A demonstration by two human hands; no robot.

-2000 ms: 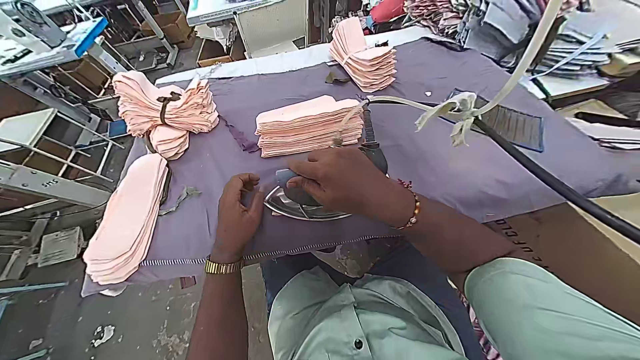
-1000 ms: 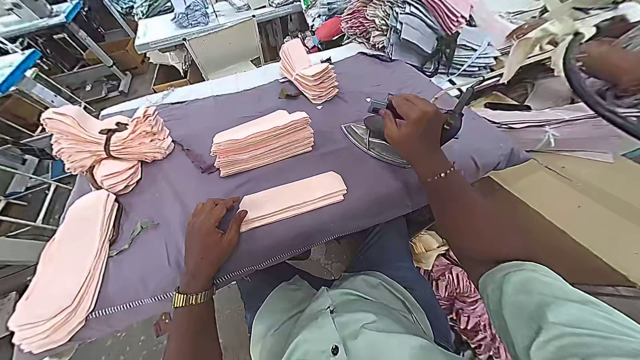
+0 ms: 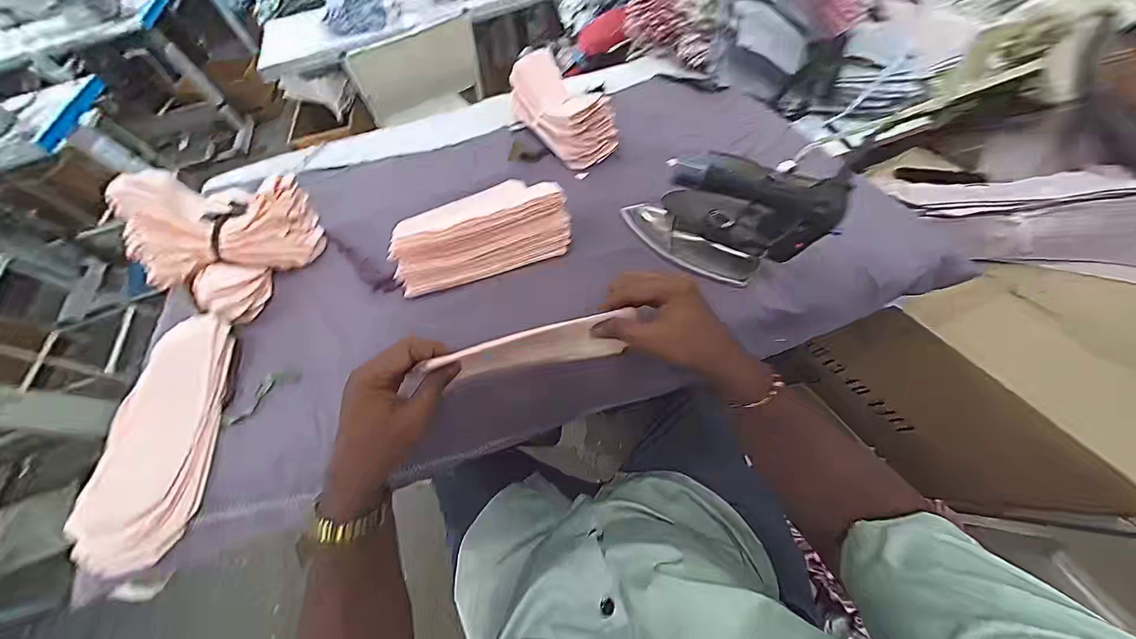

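A folded pink fabric piece (image 3: 532, 351) is stretched between my two hands over the near part of the purple-covered ironing table (image 3: 355, 328). My left hand (image 3: 395, 408) pinches its left end, and my right hand (image 3: 666, 324) grips the right end. Just beyond my right hand an electric iron (image 3: 745, 213) rests on the cloth. Behind the held piece lies a neat stack of folded pink pieces (image 3: 484, 235). Another folded stack (image 3: 568, 115) sits near the far edge. To the left are a tied pink bundle (image 3: 217, 235) and a pile of flat, rounded pink pieces (image 3: 155, 444).
A cardboard box (image 3: 958, 426) stands at the right, below the table. Stacked fabrics (image 3: 870, 80) lie beyond the far right corner, with pale cloth layers (image 3: 1047, 204) nearer. Other worktables (image 3: 302, 44) are at the back left. A dark green scrap (image 3: 257, 395) lies on the cover.
My right hand has let go of the iron and moved left onto the pink piece. That piece lay flat on the table a second ago; now both hands hold it.
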